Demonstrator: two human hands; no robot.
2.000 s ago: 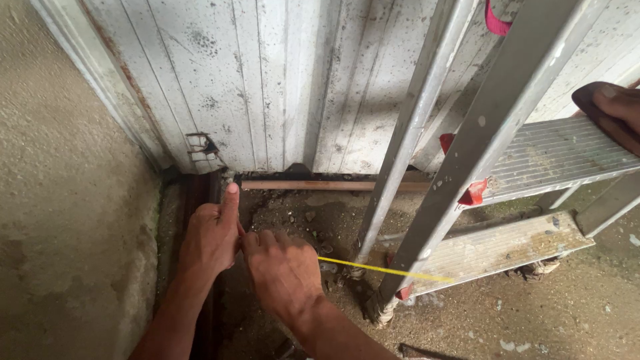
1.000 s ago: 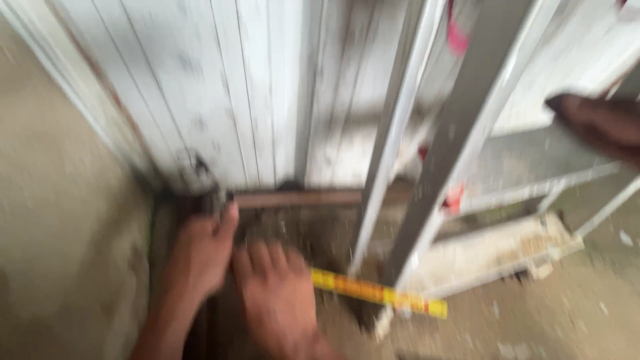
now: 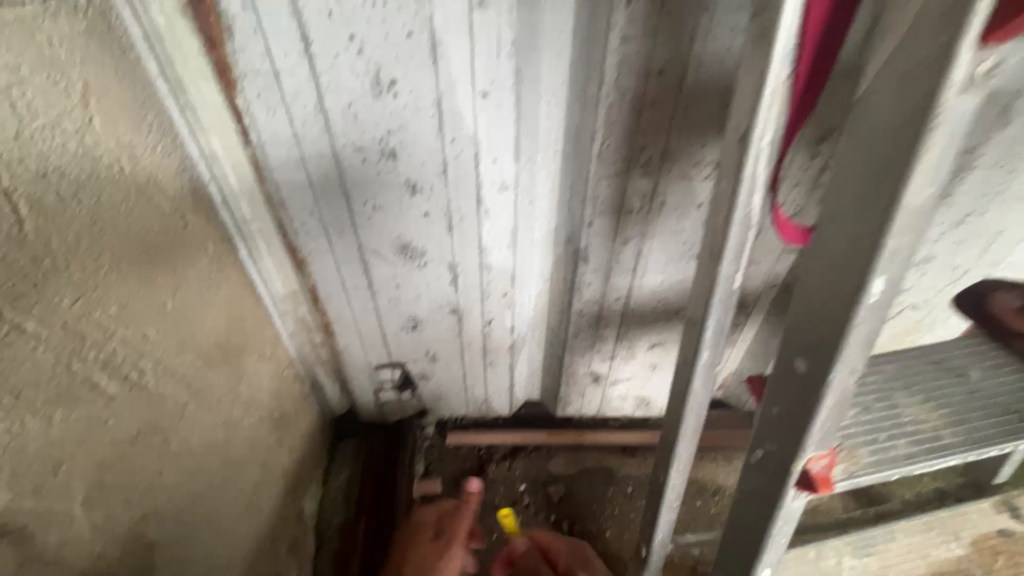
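At the bottom of the head view, my left hand (image 3: 438, 532) is low in the corner with its thumb pointing up; whether it holds anything is hidden. Close to its right, my right hand (image 3: 556, 558) pinches a yellow tape measure blade (image 3: 508, 522), of which only a short end shows. A small piece of wood (image 3: 428, 486) lies just beyond my left hand. Past both hands, a thin wooden strip (image 3: 552, 438) runs along the foot of a white ribbed metal panel (image 3: 496, 240).
A rough concrete wall (image 3: 136, 320) rises on the left, edged by a metal frame (image 3: 232, 208). An aluminium stepladder (image 3: 848, 264) stands at right, a pink strap (image 3: 792, 152) behind its rail. A dark shoe (image 3: 992, 308), apparently on a foot, is over its tread.
The yellow blade stretched out to the right of my right hand earlier; now only a short end shows at my fingers. The view has shifted, so my hands sit lower in it.
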